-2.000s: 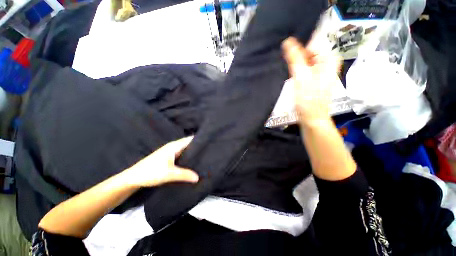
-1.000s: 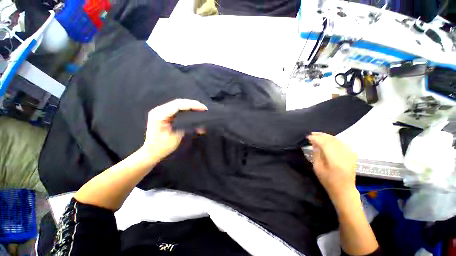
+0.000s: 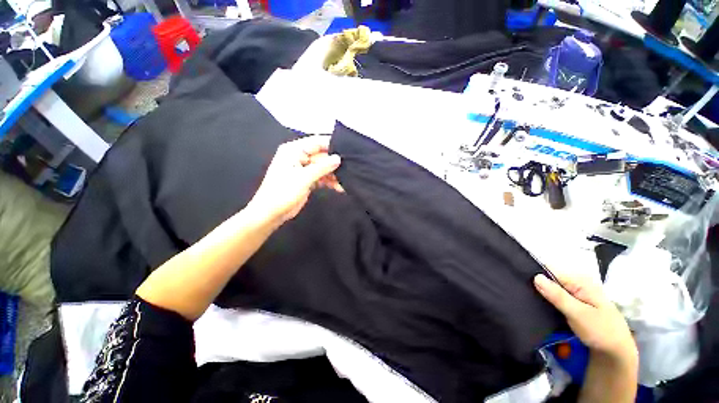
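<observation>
A black cut panel (image 3: 441, 228) is stretched between my two hands over the larger black garment body (image 3: 213, 149). My left hand (image 3: 298, 177) pinches the panel's upper left corner. My right hand (image 3: 583, 308) grips its right end, thumb on top, fingers partly hidden behind the cloth. The garment body spreads over the table and hangs toward my lap. White lining (image 3: 260, 337) with a stitched edge shows below the black cloth.
The white and blue sewing machine (image 3: 568, 130) stands at the upper right. Black-handled scissors (image 3: 530, 179), a small tool (image 3: 556, 191) and metal attachments (image 3: 631, 214) lie in front of it. A clear plastic bag (image 3: 658, 291) is at the right. A red crate (image 3: 175, 41) is behind left.
The panel has swung from beside the machine to slant down rightward across the garment. My left hand has shifted right and slightly up; my right hand has moved right and down.
</observation>
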